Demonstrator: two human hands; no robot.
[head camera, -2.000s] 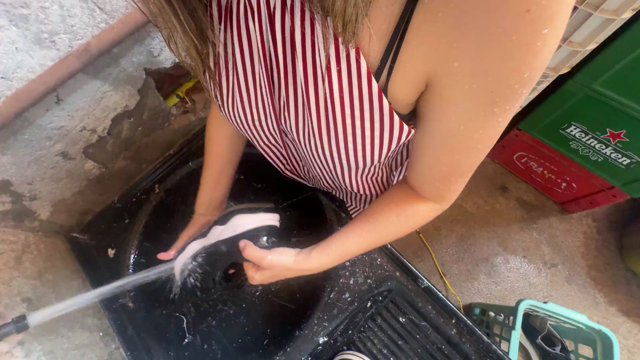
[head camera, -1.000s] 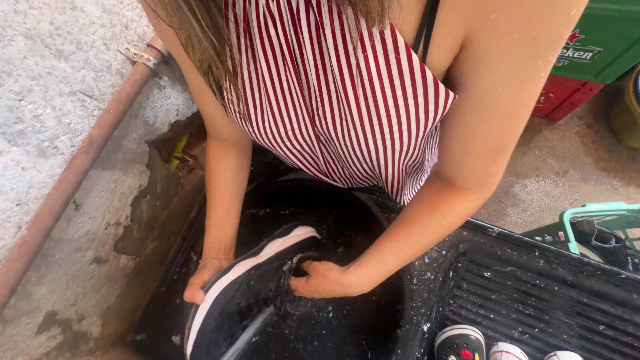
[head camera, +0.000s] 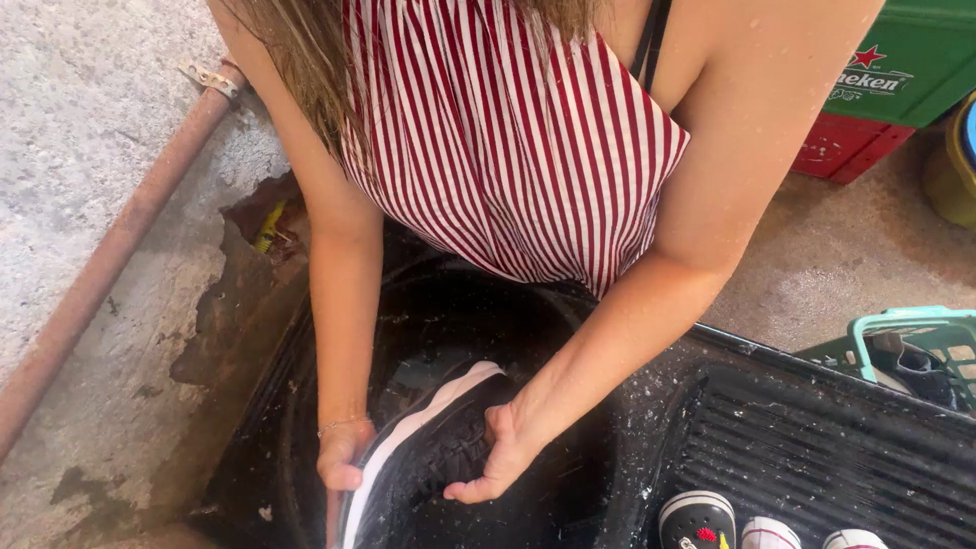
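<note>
A wet black lace-up shoe (head camera: 415, 461) with a white sole is tilted over a black sink basin (head camera: 297, 457). My right hand (head camera: 343, 461), at the picture's left with a thin bracelet on its wrist, grips the sole's edge, thumb on the white rim. My left hand (head camera: 496, 457), at the picture's right, holds the shoe near its opening. Its thumb and a finger are spread over the dark upper, and its other fingers are hidden. The shoe's lower end runs out of the frame.
A ribbed drainboard (head camera: 793, 450) joins the basin; a black clog (head camera: 695, 518) and white-toed shoes (head camera: 770, 532) stand at its lower edge. Beyond it is a teal basket (head camera: 907, 316) holding footwear. Green (head camera: 923, 46) and red crates (head camera: 854, 145) are stacked behind. A pipe (head camera: 126, 229) runs along the rough wall.
The shoe has swung from nearly level to steeply slanted, both hands still on it. The hose nozzle and water jet seen at the left two seconds ago are out of sight. The view has shifted.
</note>
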